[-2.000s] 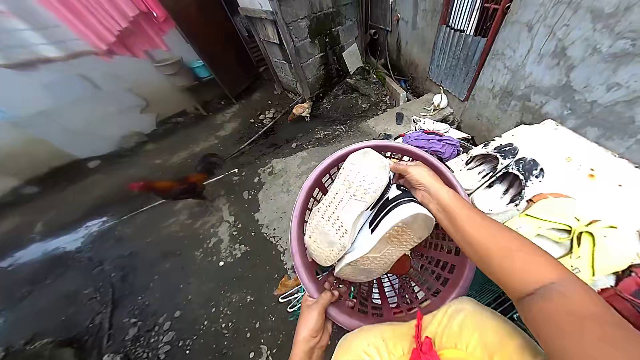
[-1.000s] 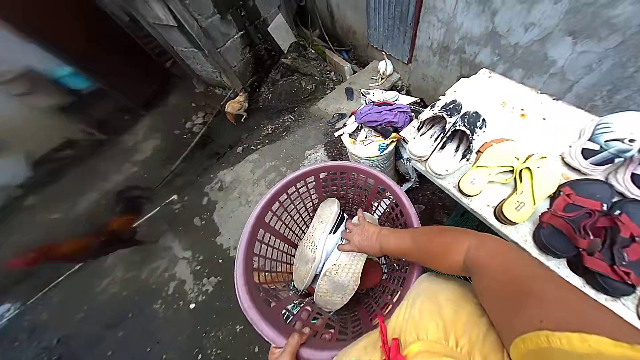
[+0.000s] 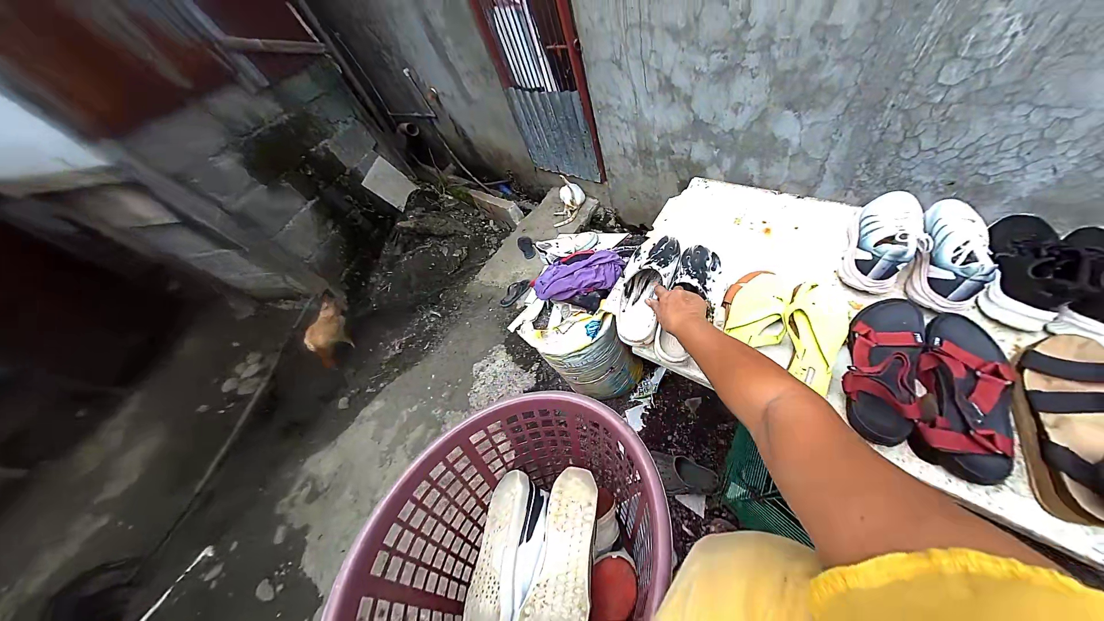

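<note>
My right hand (image 3: pixel 680 310) reaches over the white table and touches the pair of black-and-white shoes (image 3: pixel 640 293) at its left end; whether the fingers grip them is unclear. My left hand is out of view. Below stands a purple plastic basket (image 3: pixel 655 517) holding a pair of white shoes (image 3: pixel 556 548), soles showing, with red-and-white items (image 3: pixel 614 582) beside them. To the right of my hand lie yellow slide sandals (image 3: pixel 815 336), then red-and-black strap sandals (image 3: pixel 966 388).
White-and-blue sneakers (image 3: pixel 957 250), black shoes (image 3: pixel 1026 267) and tan sandals (image 3: pixel 1069 405) line the table (image 3: pixel 733 216) by the concrete wall. A filled sack (image 3: pixel 595 358) with a purple cloth (image 3: pixel 580 276) stands left of it. A brown chicken (image 3: pixel 328 330) and a white bird (image 3: pixel 571 198) are beyond.
My right hand has let go of the white shoes in the basket and moved to the black-and-white shoes on the table. My left hand, earlier at the basket rim, is out of view.
</note>
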